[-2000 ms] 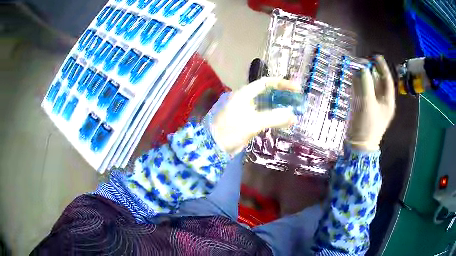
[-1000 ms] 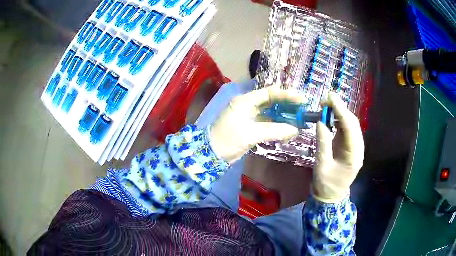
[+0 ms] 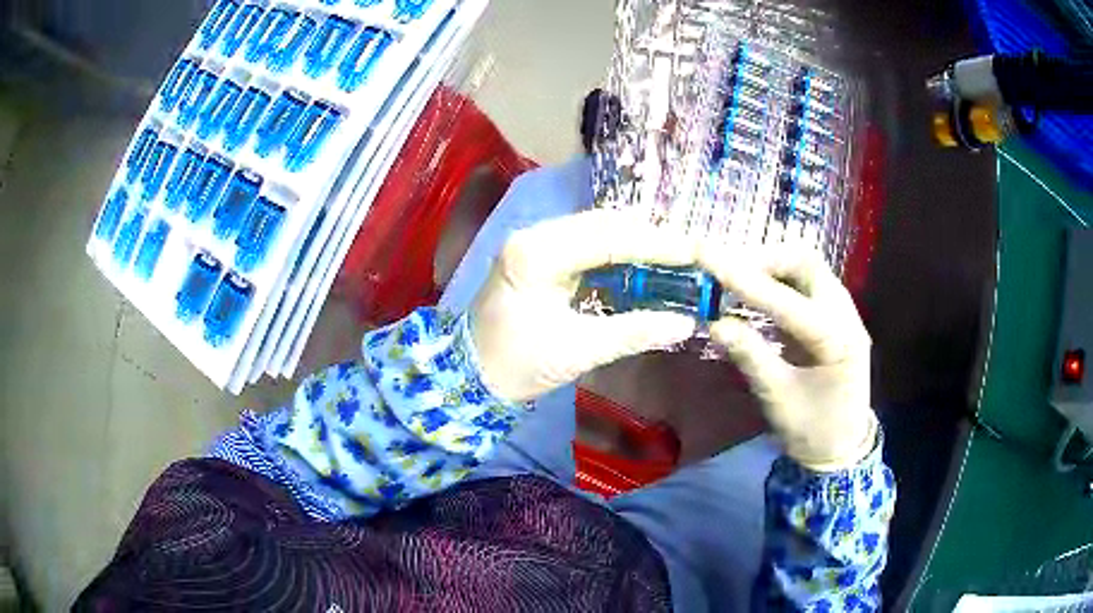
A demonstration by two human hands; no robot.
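Observation:
My gloved left hand (image 3: 539,305) holds a translucent blue housing (image 3: 653,290) lengthwise between thumb and fingers, above my lap. A dark and blue insert (image 3: 710,297) sits at the housing's right end. My gloved right hand (image 3: 797,347) has its fingertips at that end, against the insert. How deep the insert sits inside the housing is hard to tell. The clear blister tray (image 3: 665,132) lies beyond the hands with two columns of small blue-dark parts.
A stack of white foam trays (image 3: 314,246) with rows of blue housings stands at the left. Red stools (image 3: 414,228) are under the trays. A black hose with a brass-coloured end (image 3: 977,120) hangs at the right, near a green bench (image 3: 1031,311) and a grey box with a red switch (image 3: 1070,366).
My right hand has come from the blister tray to the housing with the insert. The insert, held apart from the housing a second ago, is now at its right end.

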